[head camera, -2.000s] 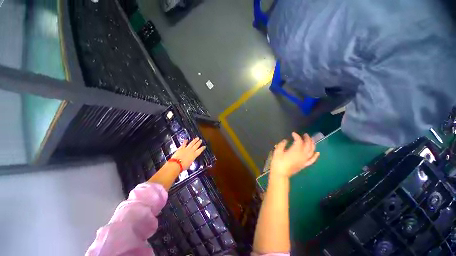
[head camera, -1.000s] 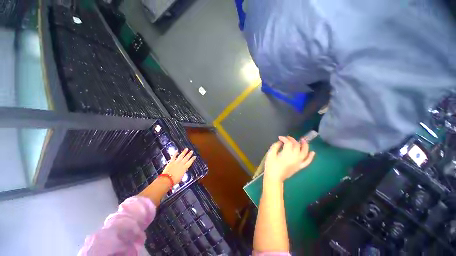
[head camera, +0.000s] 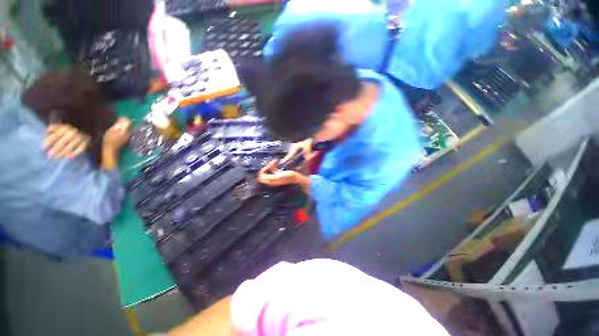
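Observation:
Neither of my hands shows. Only a pink-white sleeve (head camera: 328, 298) and a piece of bare forearm cross the bottom edge, with the hand cut off; I cannot tell which arm it is. In front of me, black compartment trays (head camera: 217, 213) lie overlapping on a green bench (head camera: 140, 252), with light bits in some pockets. A small red patch (head camera: 300, 216) shows at their right side. The picture is blurred, so the pocket contents are unclear.
A person in a blue smock (head camera: 368, 161) bends over the trays, hands together. Another person (head camera: 59, 177) leans at the left. A white-topped box with dark discs (head camera: 203, 75) stands behind the trays. A shelf rack (head camera: 499, 285) is at the right, beyond grey floor with a yellow line.
The view has swung away from the tray stacks and rack at the left to the bench and workers. Both my hands have left the picture.

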